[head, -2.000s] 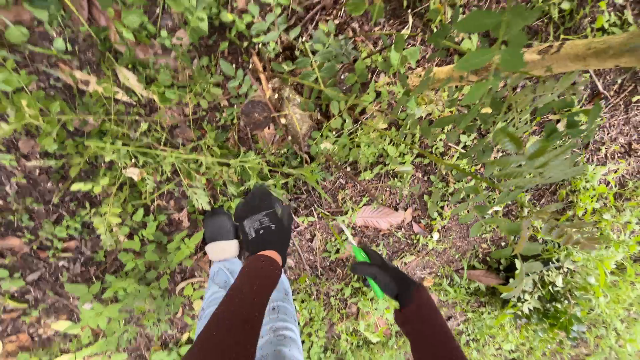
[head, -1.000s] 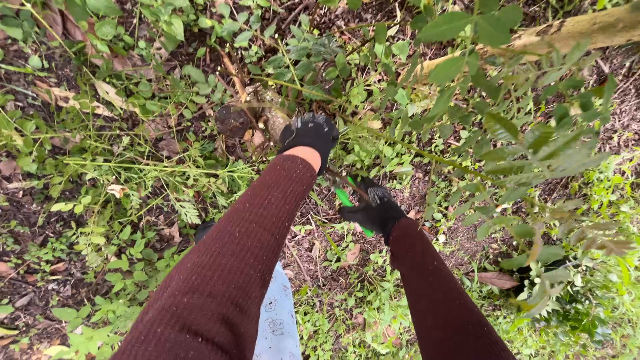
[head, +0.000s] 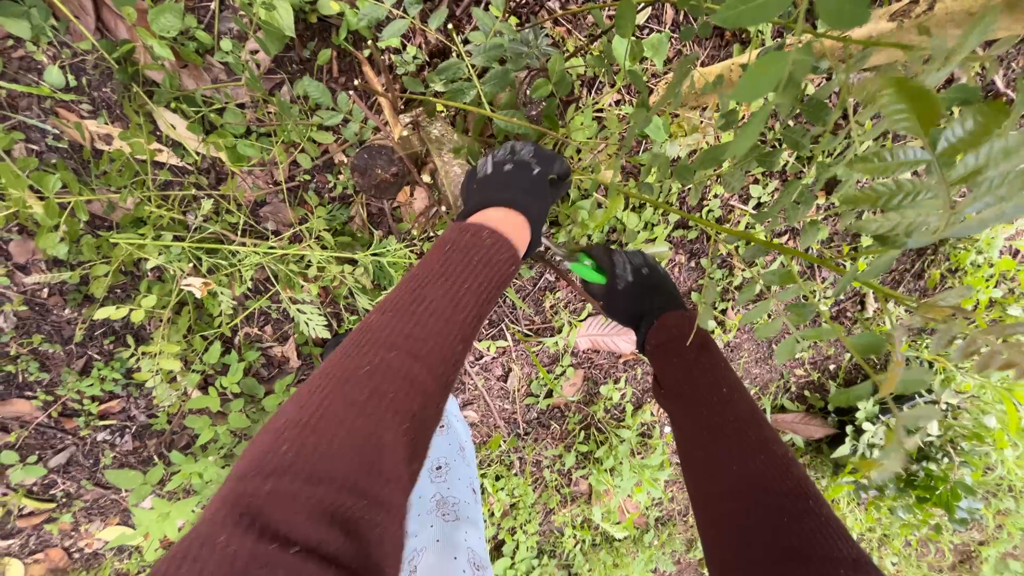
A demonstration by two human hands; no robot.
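Note:
My left hand [head: 516,188], in a black work glove, has its fingers curled shut at the upper middle. A thin brown stem [head: 570,280] comes out from under it and slants down toward my other hand; the grip itself is mostly hidden. Below and to the right, my right hand [head: 636,292], gloved too, is closed on green-handled pruning shears [head: 588,268]. Their metal end points up and left, close to the brown stem; whether the blades touch it cannot be seen. A long green stem [head: 720,228] with leaflets runs from near my left hand to the right.
A cut stump [head: 379,170] and a mossy piece of wood [head: 444,156] are left of my left hand. A pale trunk or branch [head: 872,40] lies at the upper right. Leafy fronds [head: 928,152] hang at the right. A dry pinkish leaf [head: 606,334] lies under my right wrist.
My left hand has moved from beside my shoe up to the stems, its fingers now curled. The shears stay in my right hand, which is closer to my left than at first.

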